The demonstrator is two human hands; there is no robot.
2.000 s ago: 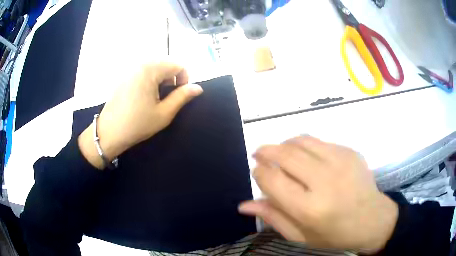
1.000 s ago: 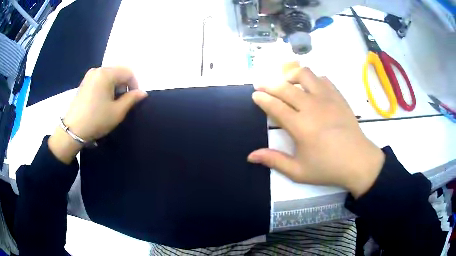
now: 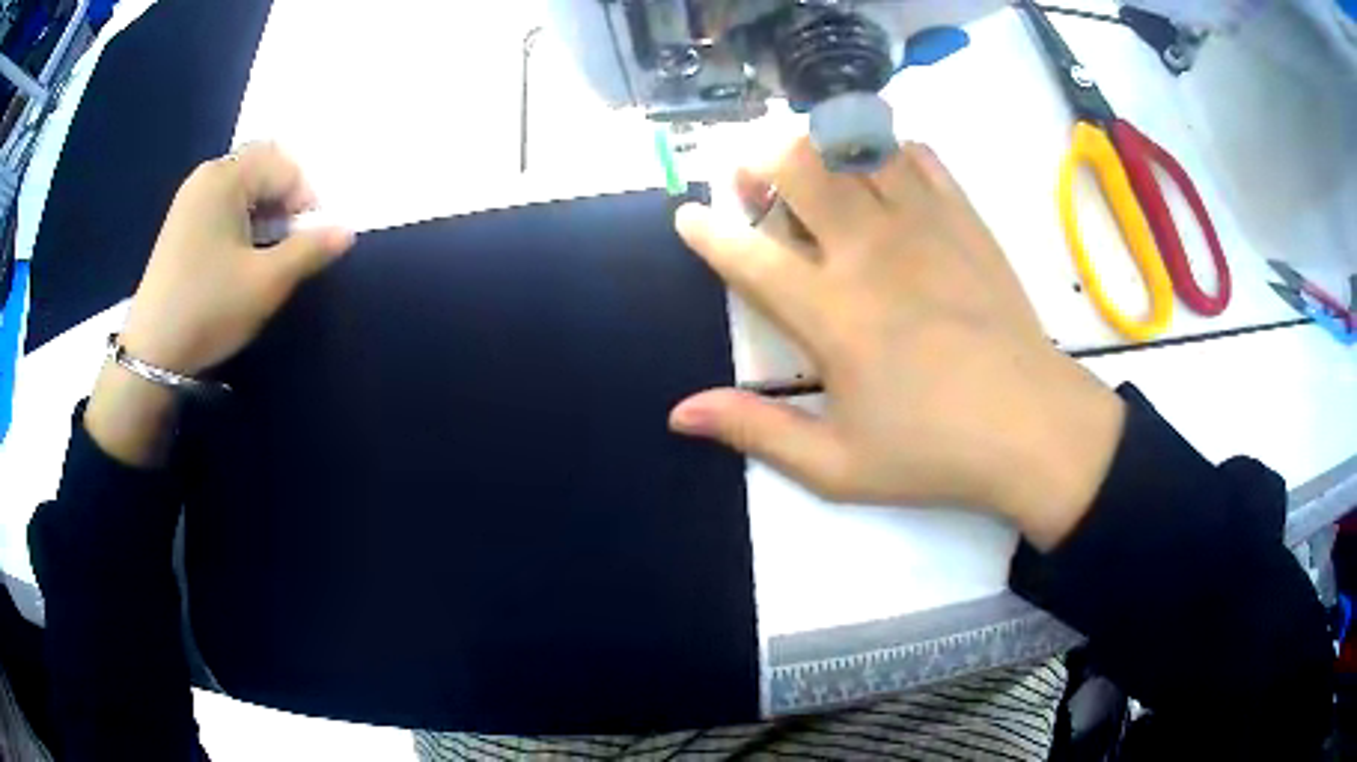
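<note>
A black fabric panel (image 3: 491,462) lies in front of me, its far edge running toward the sewing machine head (image 3: 700,60). Its far right corner is at the small green strip (image 3: 667,161) by the presser foot area. My left hand (image 3: 231,261) pinches the panel's far left edge between thumb and fingers. My right hand (image 3: 908,328) is spread, with the index fingertip and thumb on the panel's right edge and the other fingers near the machine head. Whether cloth lies under the fingers is hidden.
Scissors with yellow and red handles (image 3: 1139,223) lie to the right, with small snips (image 3: 1313,298) beyond. Another black panel (image 3: 142,149) lies at far left. A ruler-marked strip (image 3: 908,655) runs along the table's front edge, above striped cloth (image 3: 923,722).
The panel's far right corner has moved up to the green strip under the machine head. Since the oldest frame, my left hand moved left along the edge and my right hand moved forward onto the corner.
</note>
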